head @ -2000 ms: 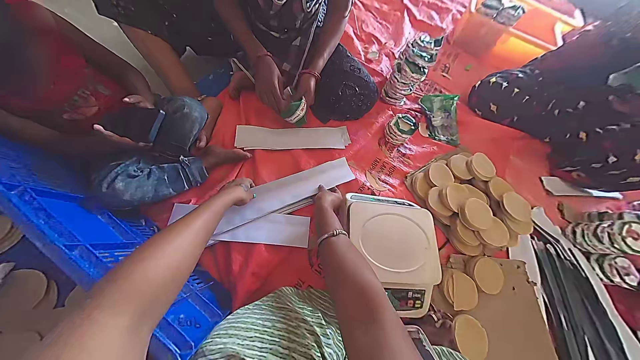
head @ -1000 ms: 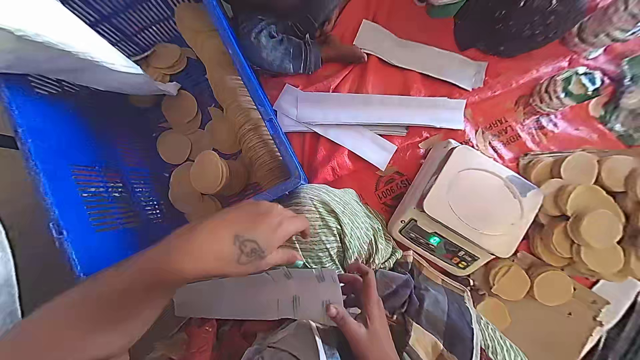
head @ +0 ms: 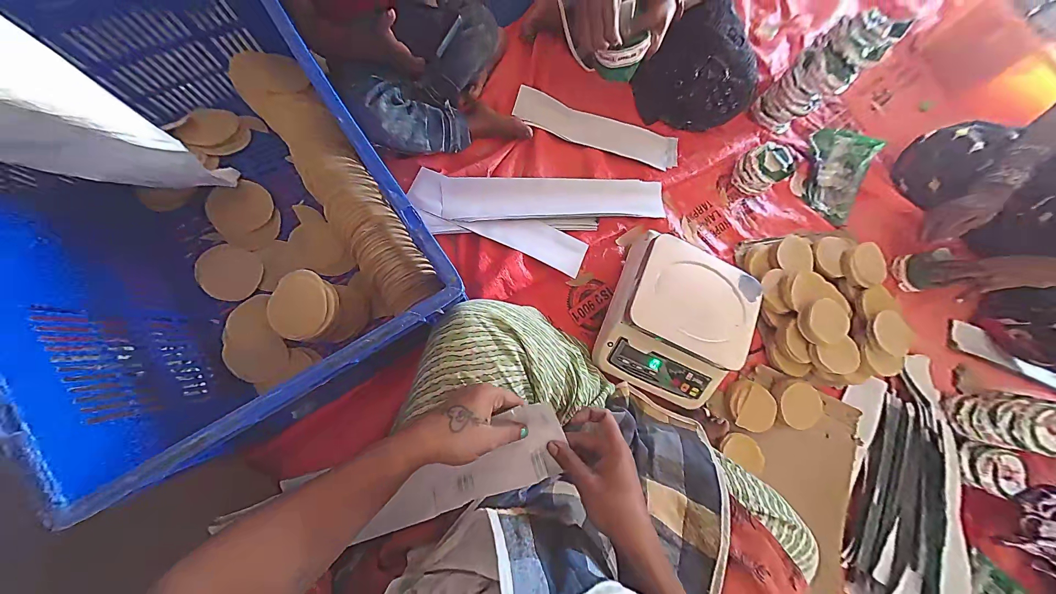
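Note:
Over the lap, my left hand [head: 470, 425] holds the upper edge of a long pale paper strip [head: 462, 483] that bears faint print. My right hand [head: 596, 462] pinches the right end of the same strip between thumb and fingers. The strip's left end is partly hidden under my left forearm. Just beyond the knee stands a white digital scale [head: 689, 297] with a lit green display and a bare pan. Overlapping white paper strips [head: 544, 198] lie on the red tarpaulin, and another small stack of strips [head: 594, 128] lies farther back.
A blue plastic crate [head: 363, 351] at left holds many thin tan discs [head: 301, 304] and a white sheet [head: 74, 124]. Tan discs [head: 825, 320] are piled on cardboard right of the scale. Dark strips [head: 903, 487] and wrapped stacks [head: 1002, 421] lie farther right. Other people sit around the tarpaulin.
Two seconds ago both hands were at the white strips on the tarpaulin; now they hold a strip over the lap. The view has shifted left toward the crate.

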